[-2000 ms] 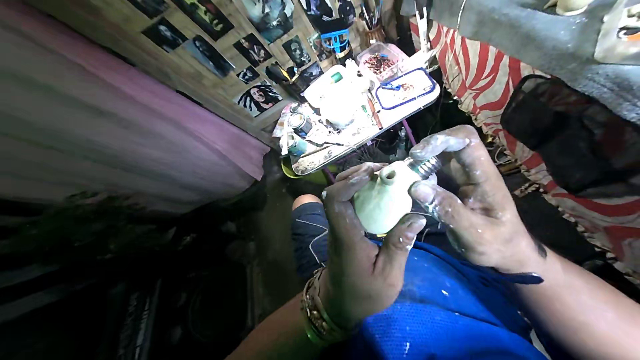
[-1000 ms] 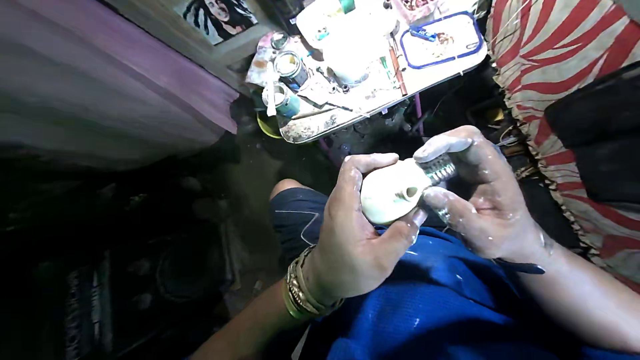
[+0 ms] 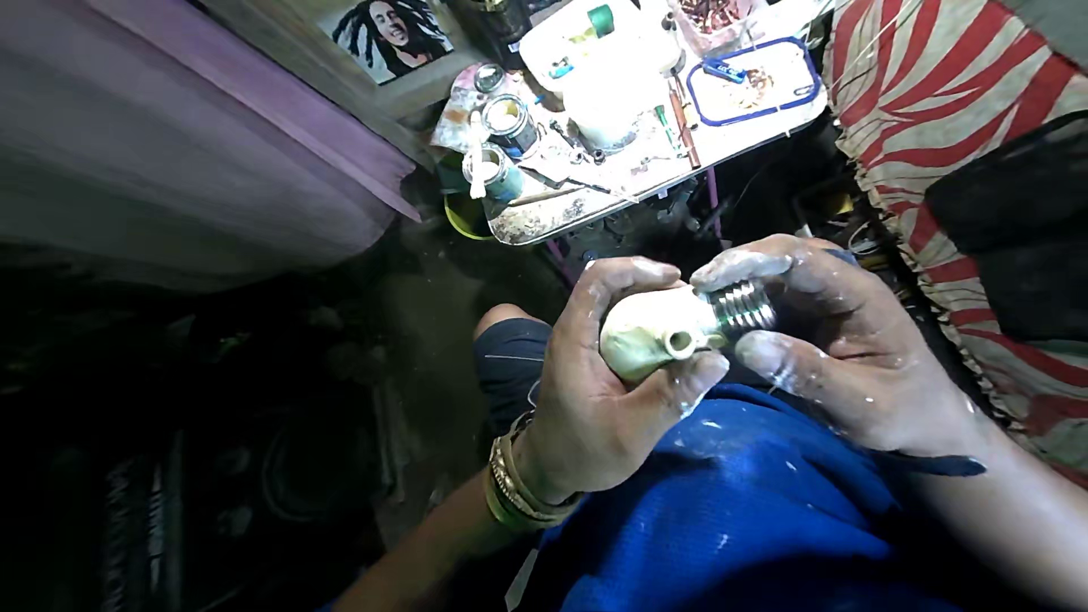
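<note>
A pale cream-green, rounded piece [image 3: 642, 327] with a short hollow spout on its side lies in my left hand [image 3: 608, 382], the fingers and thumb wrapped around it. From its right end projects a shiny ribbed metal screw base [image 3: 745, 307], like that of a light bulb. My right hand [image 3: 837, 344] curves around this metal end; its index fingertip touches the piece near the neck, and its thumb is held a little apart below the metal. Whitish residue coats the fingers of both hands.
Ahead stands a small table [image 3: 544, 223] with open jars [image 3: 508, 119], a white container [image 3: 599, 85], brushes and a blue-rimmed tray [image 3: 755, 119]. To the right is red-and-white patterned cloth [image 3: 922, 102] with a black bag [image 3: 1020, 229]. A pink curtain [image 3: 280, 119] hangs at the left.
The piece has turned in my left hand, so its spout opening now faces lower and more toward me. My right thumb has come away from the piece. The view has shifted closer to the table.
</note>
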